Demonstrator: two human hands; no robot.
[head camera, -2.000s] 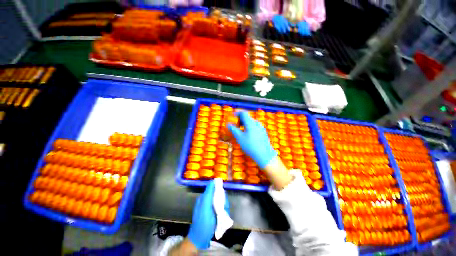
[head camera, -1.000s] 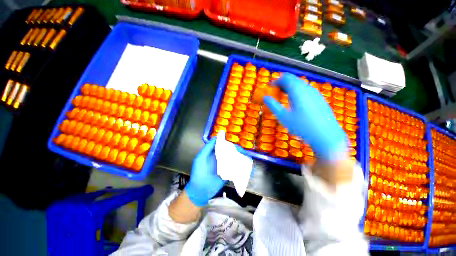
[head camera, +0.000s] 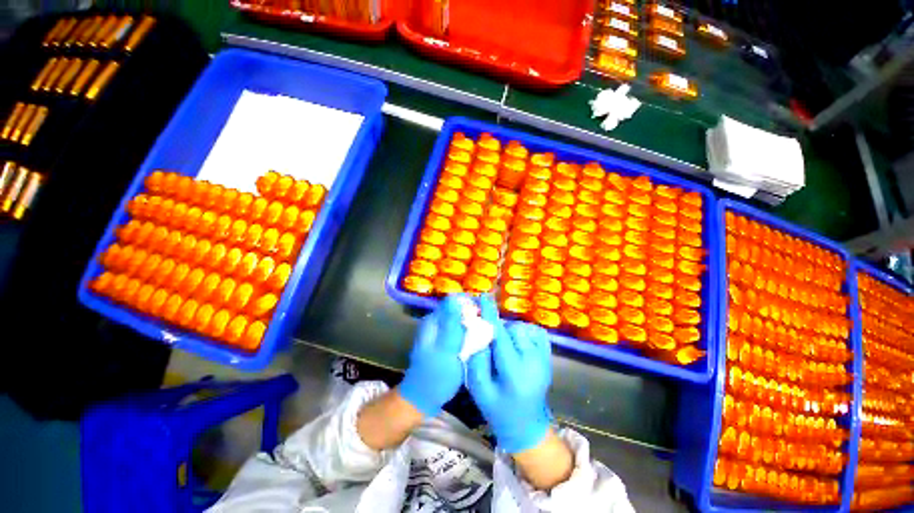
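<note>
My left hand (head camera: 433, 359), in a blue glove, is closed on a bunched white cloth (head camera: 475, 333) just in front of the main tray's near edge. My right hand (head camera: 513, 384), also blue-gloved, is pressed against the cloth from the right. Any orange part between the hands is hidden by the cloth and fingers. The blue main tray (head camera: 399, 263) holds rows of glossy orange parts (head camera: 576, 254), with a narrow gap between two rows left of the middle.
A blue left tray (head camera: 353, 168) holds orange rows and a white sheet (head camera: 284, 139). Blue right-hand trays (head camera: 718, 351) hold more rows. Beyond lie red trays (head camera: 521, 40), a crumpled wipe (head camera: 613, 106) and a wipe stack (head camera: 756, 157). A blue stool (head camera: 135, 431) stands below left.
My right hand has come back from over the main tray to meet my left hand at the cloth. The cloth, spread out a second ago, is now bunched between the hands.
</note>
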